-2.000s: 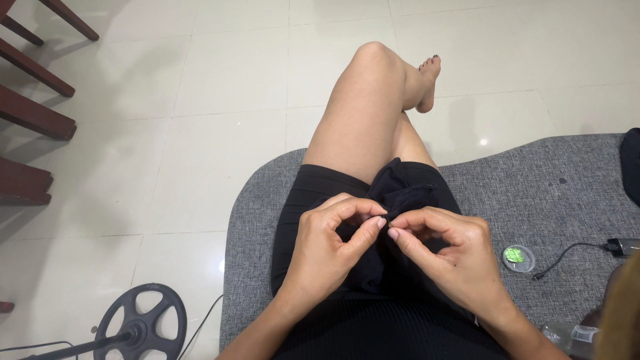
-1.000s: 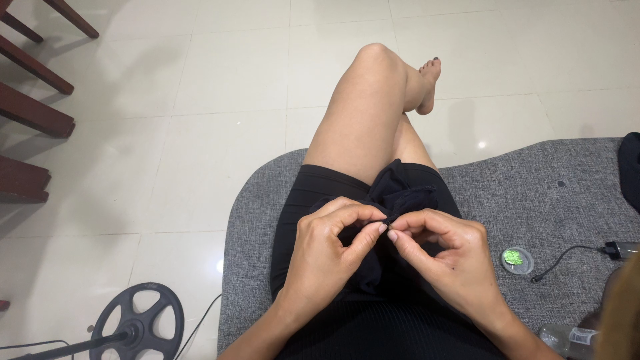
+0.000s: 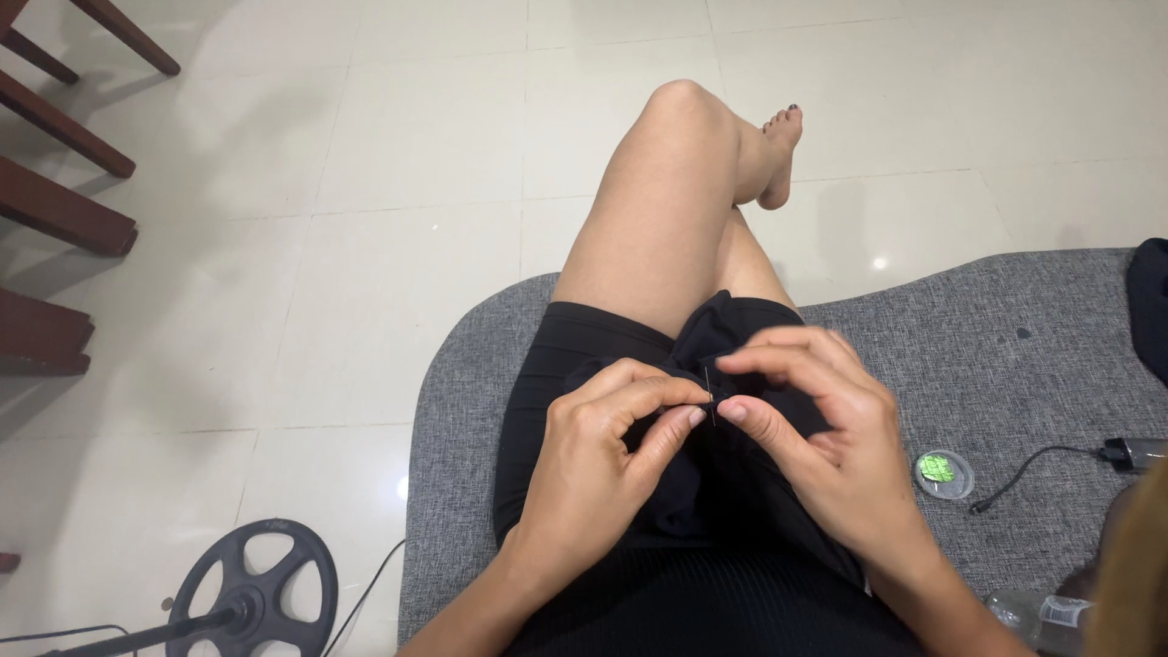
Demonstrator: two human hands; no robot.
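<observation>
My left hand pinches a fold of dark cloth between thumb and forefinger, above my lap. A thin sewing needle stands upright through or against the cloth, just at those fingertips. To the right of the needle is my right hand, thumb and fingers apart, with nothing seen between them. The rest of the dark cloth lies bunched over my black shorts, partly hidden behind both hands. Whether any thread runs from the needle cannot be made out.
Right of me on the grey fabric seat lie a small round container with something green, a black cable and a clear plastic bottle. Wooden furniture legs stand at upper left; a black wheel-shaped base at lower left.
My right thumb and forefinger, earlier close together at the cloth, have spread apart. The needle now shows between the hands. My left hand keeps its pinch.
</observation>
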